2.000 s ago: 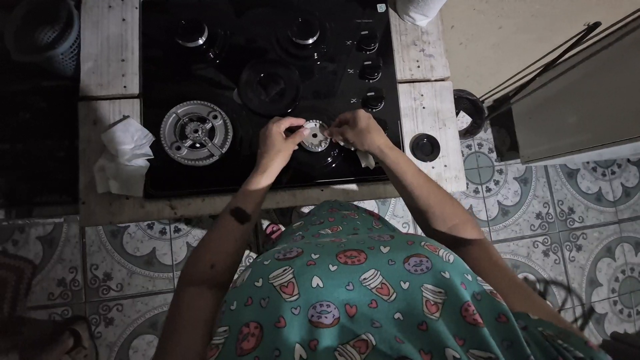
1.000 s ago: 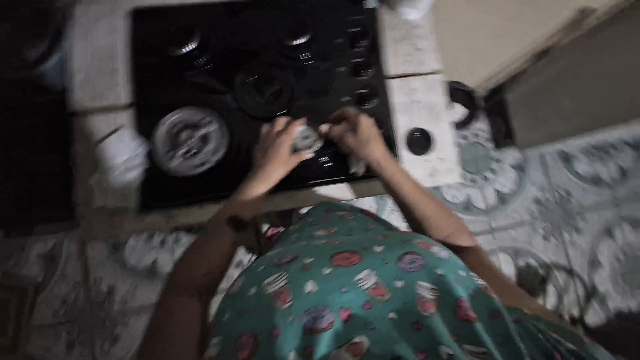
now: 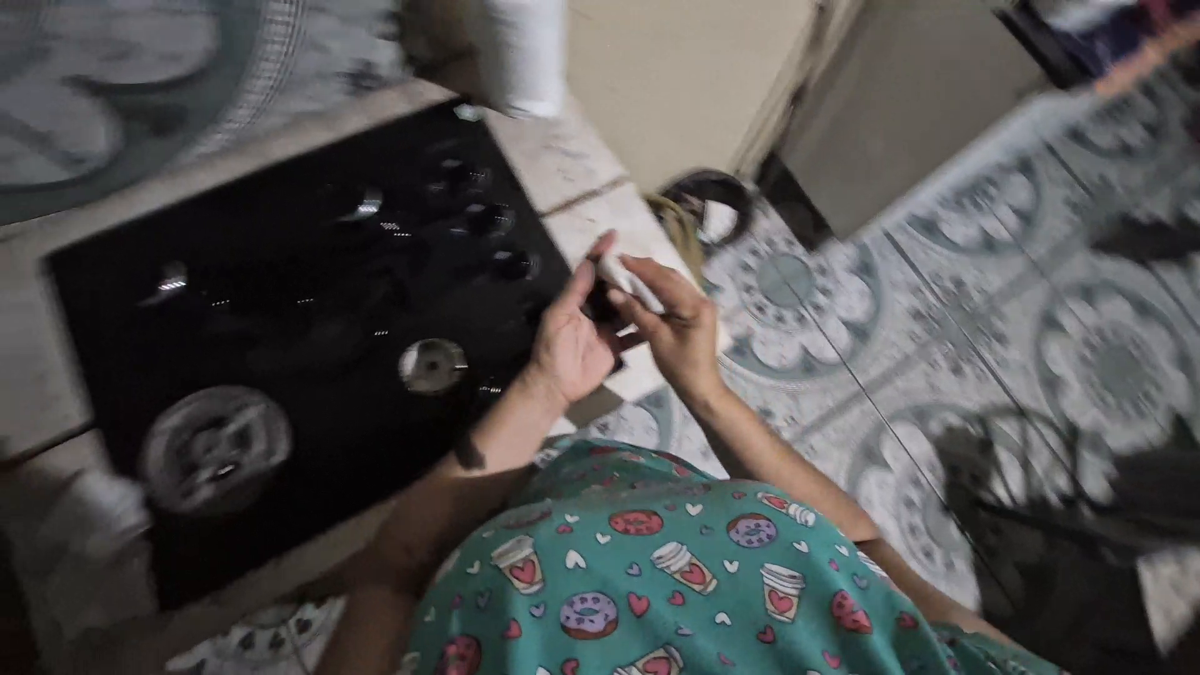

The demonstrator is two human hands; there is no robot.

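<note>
My left hand (image 3: 574, 342) is over the right edge of the black glass cooktop (image 3: 309, 328), its fingers around a dark, round piece (image 3: 603, 302) that looks like a burner cap. My right hand (image 3: 677, 323) pinches a white cloth or paper (image 3: 630, 281) against that piece. A small metal burner ring (image 3: 433, 367) sits on the cooktop to the left of my hands, touched by neither. The large metal burner (image 3: 217, 450) lies at the cooktop's lower left. My fingers hide part of the dark piece.
Control knobs (image 3: 489, 220) line the cooktop's right side. A white cylindrical object (image 3: 527, 56) stands beyond its far right corner. Crumpled white material (image 3: 103, 525) lies on the left counter. A dark round object (image 3: 710, 208) is beyond the right counter edge, near the tiled floor.
Both hands have moved right, from the small burner ring to the cooktop's right edge. The ring is out of my fingers, and a dark piece is between my hands. The view has turned.
</note>
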